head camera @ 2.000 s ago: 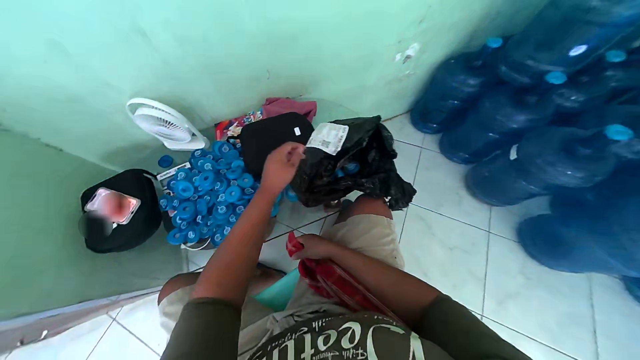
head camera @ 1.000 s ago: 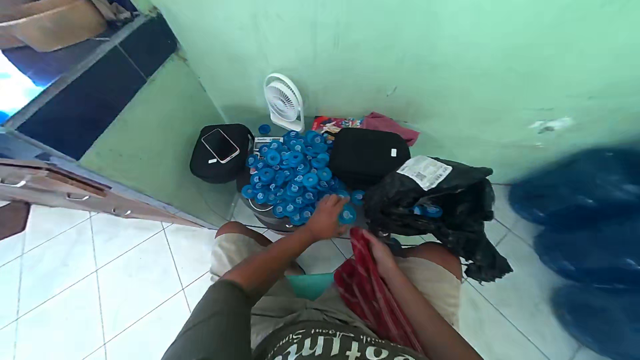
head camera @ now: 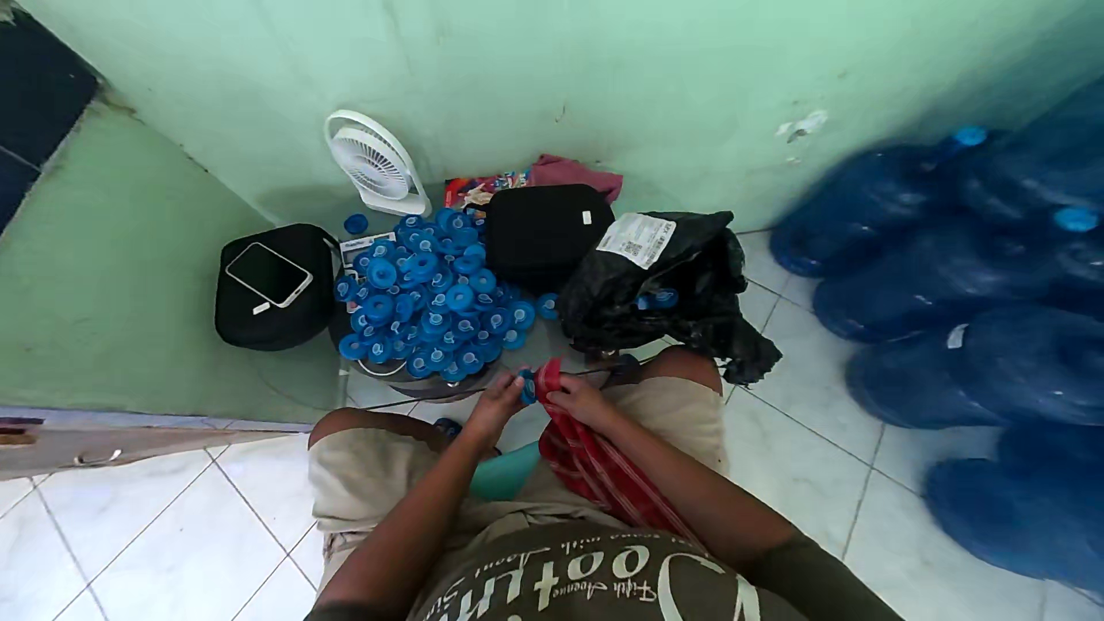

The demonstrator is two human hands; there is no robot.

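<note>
Between my knees, my left hand (head camera: pixel 496 404) holds a blue plastic bottle cap (head camera: pixel 527 387) by its edge. My right hand (head camera: pixel 584 402) grips a red checked cloth (head camera: pixel 595 461), its upper end against the cap. The rest of the cloth hangs over my lap. Beyond my hands lies a large heap of blue caps (head camera: pixel 431 297). To its right, a crumpled black plastic bag (head camera: pixel 621 285) with a white label gapes, and blue caps show inside. One loose cap (head camera: pixel 548 305) lies between the heap and the bag.
A black case (head camera: pixel 545 231) stands behind the bag; another (head camera: pixel 289 319) at left carries a smartphone (head camera: pixel 268 274). A white fan (head camera: pixel 376 164) and a pink cloth (head camera: pixel 573 175) are near the green wall. Large blue water jugs (head camera: pixel 931 276) are stacked at right. A thin cord crosses between my knees.
My left hand has come back from the edge of the cap heap to the red cloth, with a cap in its fingers. Two seconds ago it was near the black case and bag. The view has shifted.
</note>
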